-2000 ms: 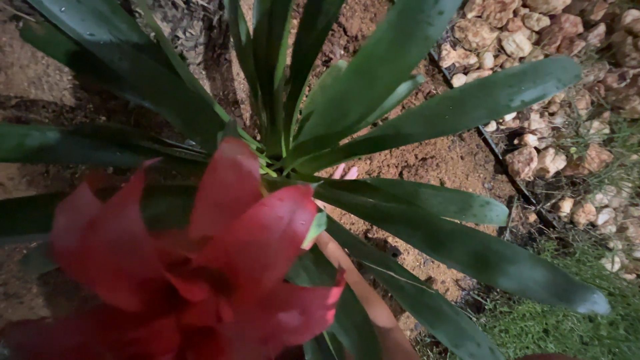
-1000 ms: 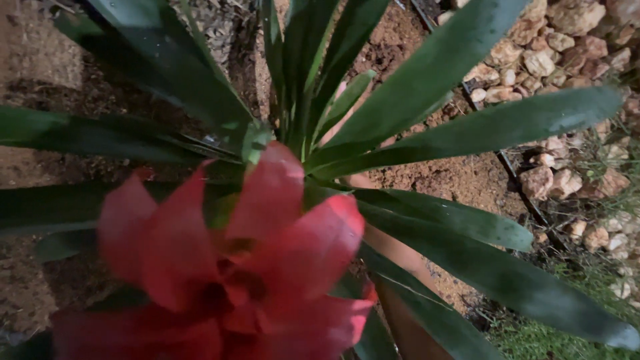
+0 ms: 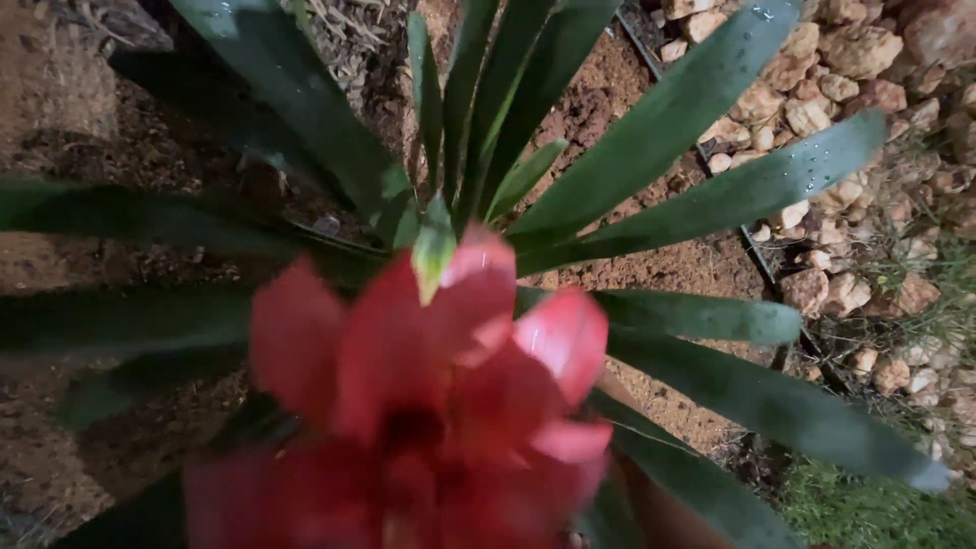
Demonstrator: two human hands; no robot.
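Observation:
A bromeliad's red flower head (image 3: 450, 366), blurred in its lower part, fills the lower middle of the view. Long dark green strap leaves (image 3: 717, 385) spread out from the plant's base, and some bear water drops. A small green and yellow leaf tip (image 3: 433, 255) overlaps the top of the red bracts. My right forearm (image 3: 659, 507) comes up from the bottom edge, right of the flower, and passes under the leaves. The flower and leaves hide my right hand, so its grip and what it touches cannot be seen. My left hand is out of view.
Reddish soil (image 3: 686, 278) lies under the leaves. A thin black edging strip (image 3: 755, 252) runs down the right side, beside a bed of pale and reddish stones (image 3: 858, 57). Green grass (image 3: 854, 503) grows at the lower right. Dry plant matter (image 3: 347, 46) lies at the top.
Pink fingertips, seen beside the leaf bases two seconds ago, are now hidden. The flower head has shifted right in the view and covers more of the plant's centre and my forearm.

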